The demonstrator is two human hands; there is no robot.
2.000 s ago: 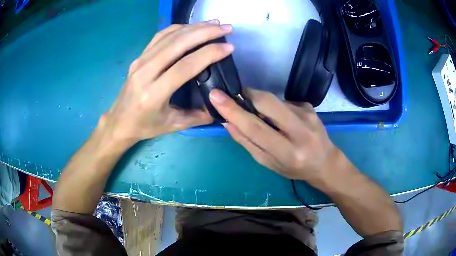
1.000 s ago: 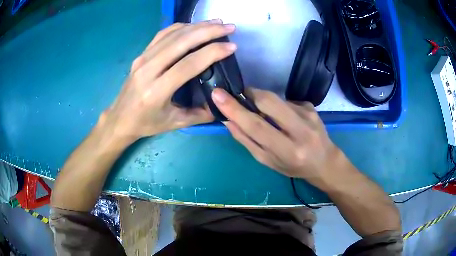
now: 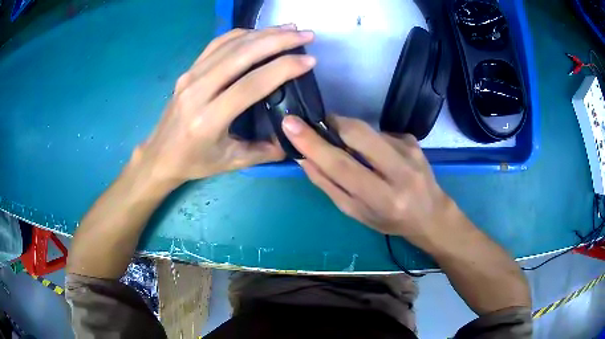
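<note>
My left hand is wrapped around a black ear cup above the tray's near left corner. My right hand pinches a dark cable plug against the cup's near right edge; its metal tip shows at the cup. How far it sits in the cup is hidden. A thin black cable trails from under my right hand to the bench edge. The other ear cup lies at the right on the white tray liner, inside the blue tray.
A long black block with two glossy ovals lies along the tray's right side. A white box stands at the far right, with red clips behind it. The green bench curves towards me. A red stool shows below left.
Both hands keep nearly the same hold on the cup and plug. A small bluish light now shows on the cup near my right fingertip, where a whitish spot showed before.
</note>
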